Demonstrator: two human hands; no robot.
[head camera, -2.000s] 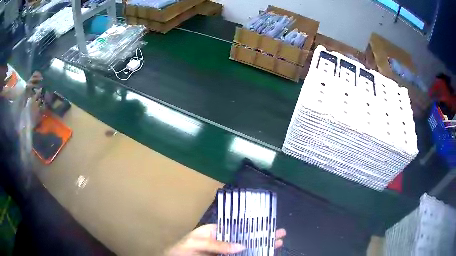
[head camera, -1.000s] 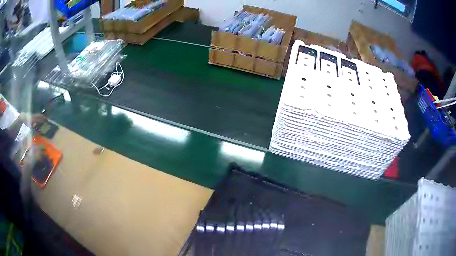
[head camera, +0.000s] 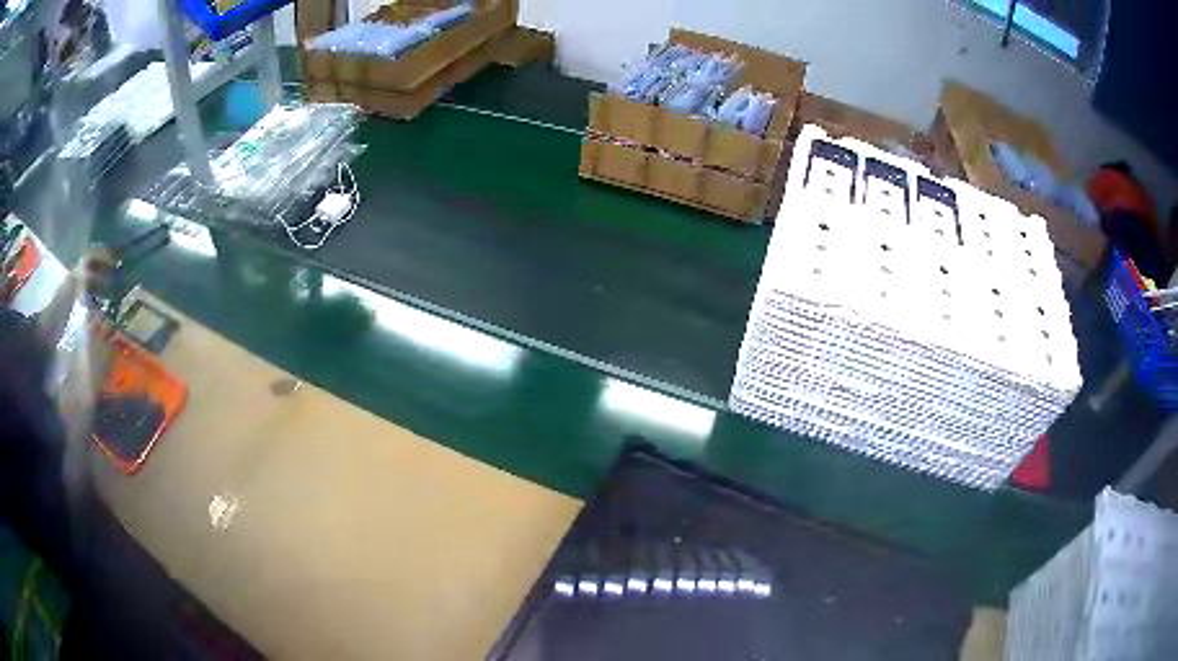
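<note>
A row of several black phone frames (head camera: 661, 586) is at the bottom middle, with bright reflections along their upper ends; their lower parts run towards the picture's bottom edge. They are over a wide black blister tray (head camera: 840, 575) on the bench edge. Neither my left hand nor my right hand shows in the picture. Whether a hand holds the frames below the edge cannot be seen.
A tall white tray stack (head camera: 891, 349) with a few black parts on top stands on the green belt (head camera: 491, 233). Another white stack (head camera: 1098, 581) is at lower right. Cardboard box (head camera: 685, 162) beyond. Orange bin (head camera: 171, 394) and a neighbour's hand (head camera: 93, 269) at left.
The hand that gripped the fanned frames has left the picture. The frames now show lower, darker, with only their upper ends reflecting. The view has shifted slightly.
</note>
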